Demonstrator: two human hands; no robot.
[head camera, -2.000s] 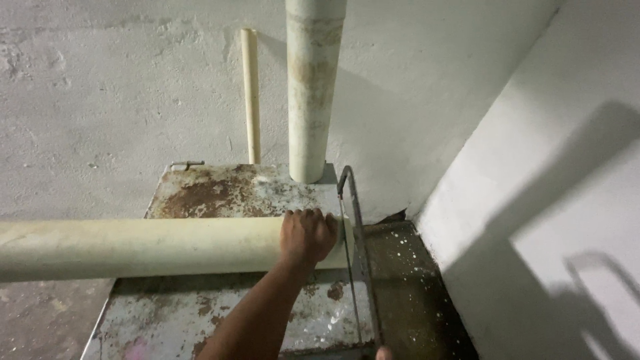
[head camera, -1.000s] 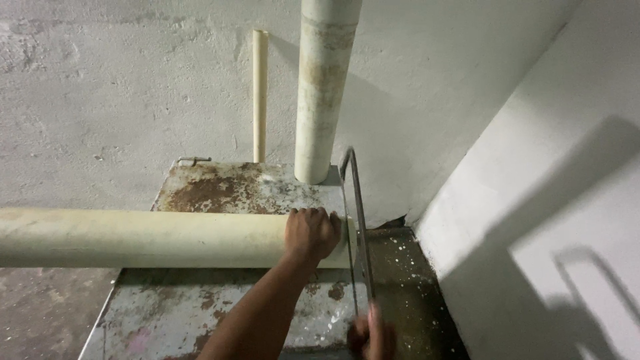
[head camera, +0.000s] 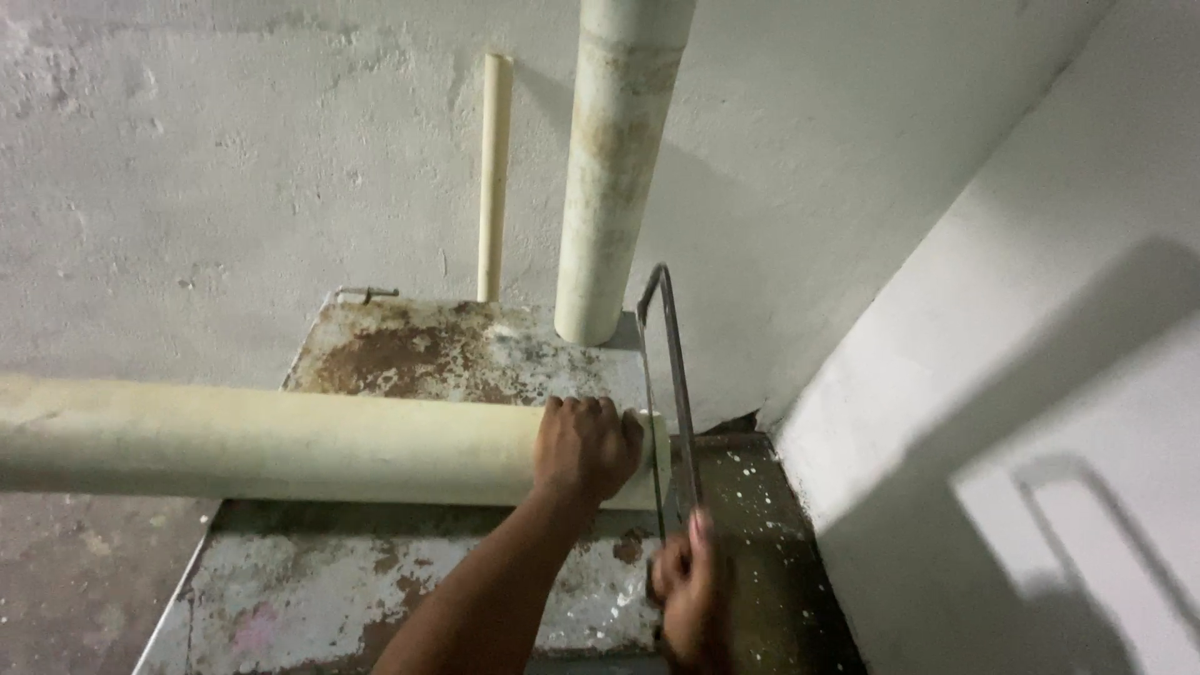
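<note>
A thick cream plastic pipe (head camera: 281, 445) lies across a rusty, paint-worn metal table (head camera: 394, 572), its right end near the table's right edge. My left hand (head camera: 589, 448) presses on top of the pipe close to that end, fingers curled over it. My right hand (head camera: 692, 586), slightly blurred, is closed around the handle end of a hacksaw (head camera: 679, 384). The saw's blade runs across the pipe just right of my left hand, and its frame leans to the right. A narrow strip of pipe shows beyond the blade. The saw's handle is mostly hidden by my fingers.
A wide stained pipe (head camera: 614, 178) stands upright on the table's back part, and a thinner pipe (head camera: 495, 178) leans by the wall behind. A small metal rod (head camera: 368, 293) sits at the back left corner. A white wall (head camera: 937, 412) closes off the right side.
My right hand and the hacksaw first moved up, away from the bottom edge of the view; more of the hand shows now. My left hand has stayed on the pipe.
</note>
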